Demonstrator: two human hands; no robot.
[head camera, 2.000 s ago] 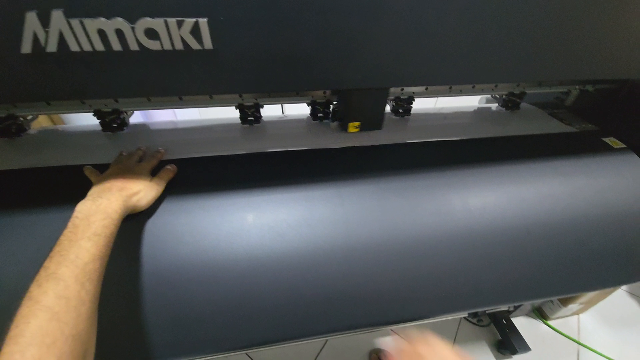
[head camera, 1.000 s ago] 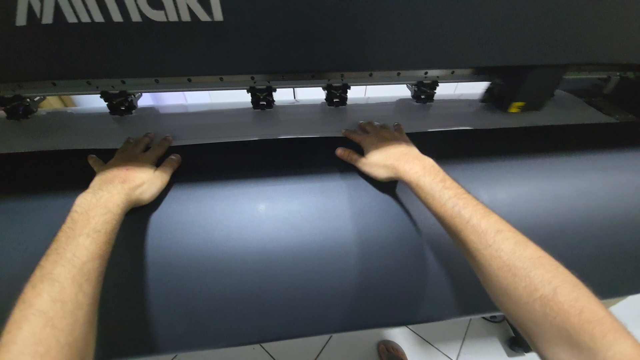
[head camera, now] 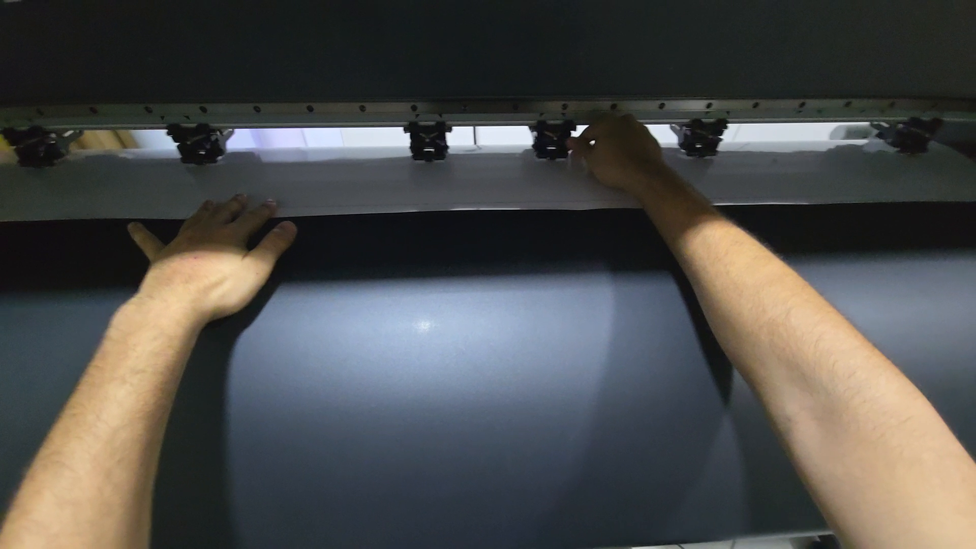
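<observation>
My left hand (head camera: 217,255) lies with fingers spread across the front edge of a pale sheet (head camera: 358,187) and the dark curved front cover (head camera: 427,366) of a Mimaki wide-format printer. It holds nothing. My right hand (head camera: 618,151) is raised over the sheet, right beside a black pinch roller unit (head camera: 552,140) under the metal rail. Its fingers are bent, with thumb and forefinger near the unit's right side; whether they grip anything cannot be told. Another roller unit (head camera: 428,141) is to the left of it.
A metal rail (head camera: 366,114) with a row of holes runs across below the dark upper cover (head camera: 457,49). More black roller units (head camera: 200,143) hang along it at both sides. Through the gap behind them a light tiled surface shows. Floor tiles (head camera: 705,545) appear at the bottom right.
My right hand, flat at the sheet's front edge one second ago, is up at a roller unit. The print carriage, which moved right between the earlier frames, is out of sight. My left hand stays down.
</observation>
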